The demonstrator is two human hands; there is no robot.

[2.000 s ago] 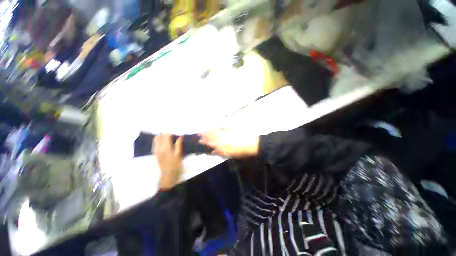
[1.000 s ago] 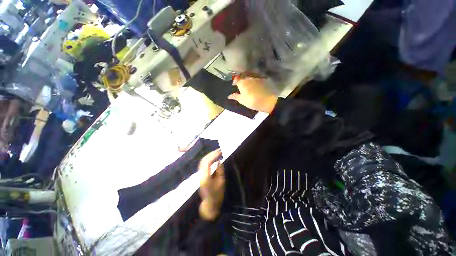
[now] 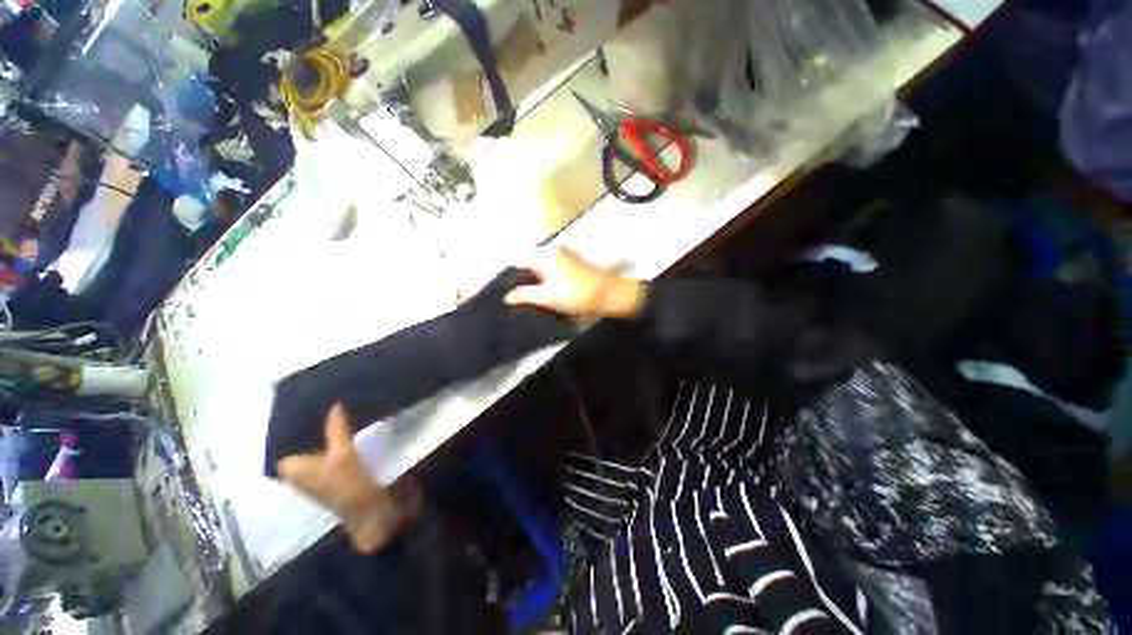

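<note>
A long black fabric piece (image 3: 397,360) lies on the white table near its front edge, running from lower left to the middle. My left hand (image 3: 341,478) is at the piece's left end, thumb and fingers spread on and beside the cloth. My right hand (image 3: 577,285) rests on the piece's right end with its fingertips on the cloth; whether it pinches the cloth is unclear. Scissors with one red and one black loop (image 3: 664,151) lie beyond my right hand. The machine's needle area (image 3: 447,180) is beyond the cloth.
The white table (image 3: 279,298) runs diagonally. A crumpled clear plastic bag (image 3: 795,75) lies at its right part. A coil of yellow cord (image 3: 317,81) is at upper left. Cables and a white tube (image 3: 112,381) are left of the table. A dark heap with white strips is at right.
My right hand has moved left from the black piece by the scissors to the long piece; that black piece is gone from there and the scissors are exposed. My left hand has moved to the far left end.
</note>
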